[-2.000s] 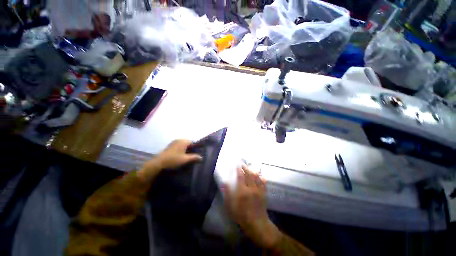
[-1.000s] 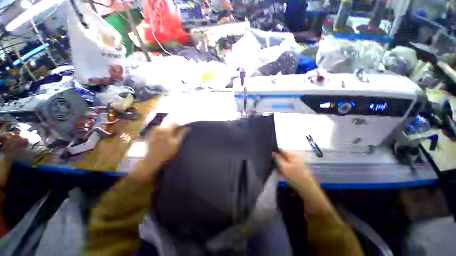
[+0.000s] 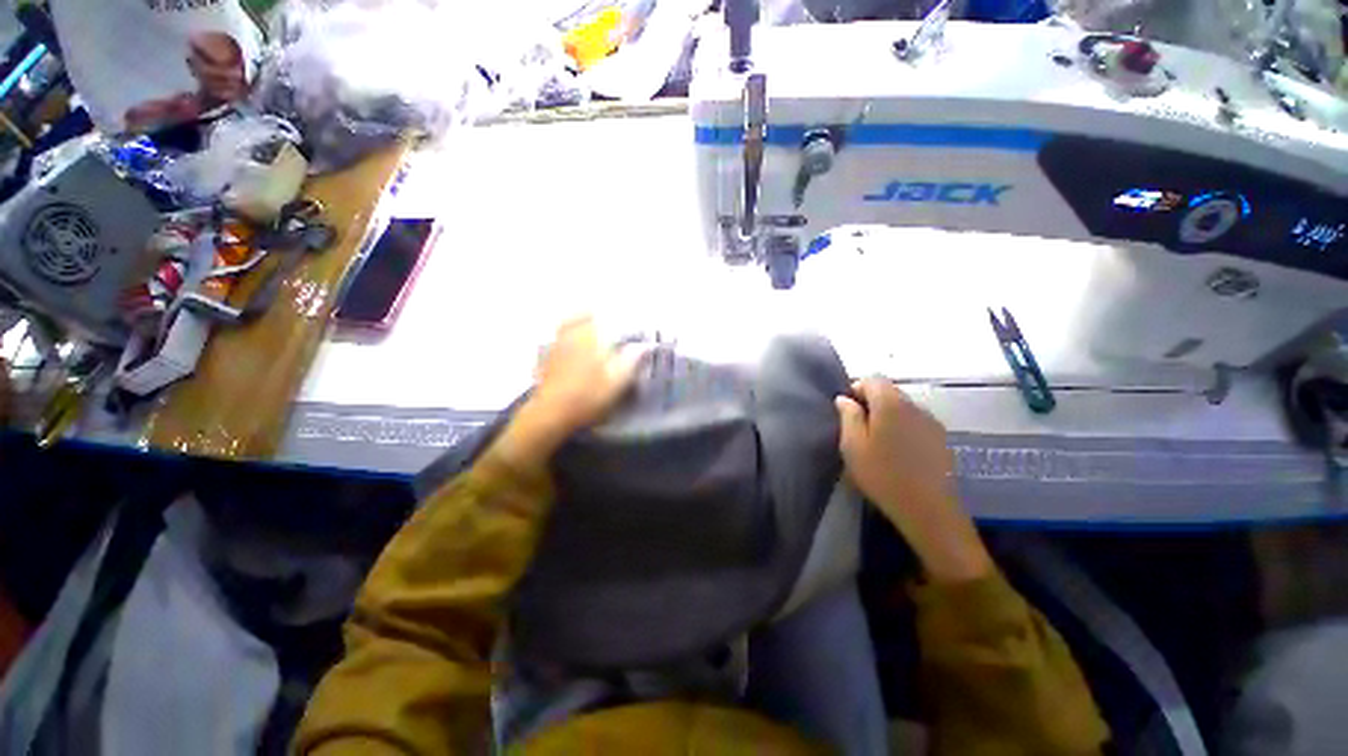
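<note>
A dark grey fabric panel (image 3: 651, 517) hangs from the table's front edge over my lap, its top part bunched on the white table. My left hand (image 3: 580, 387) holds its upper left part. My right hand (image 3: 899, 451) grips its upper right edge between thumb and fingers. Paler fabric (image 3: 831, 554) shows under its right side. The white sewing machine (image 3: 946, 148) with a blue stripe stands behind the panel; its presser foot area (image 3: 781, 259) is just beyond the cloth, not touching it.
Thread snips (image 3: 1020, 359) lie on the table under the machine arm. A smartphone (image 3: 387, 276) lies at the left. A brown wooden table (image 3: 281, 318) holds clutter and a grey box with a fan grille (image 3: 74, 236). Plastic bags (image 3: 370, 74) are behind. Pale fabric (image 3: 185, 635) hangs at lower left.
The panel was first held upright at its left, then spread wide between both hands; now its top is bunched and folded. My right hand now grips its right edge. The camera view has shifted.
</note>
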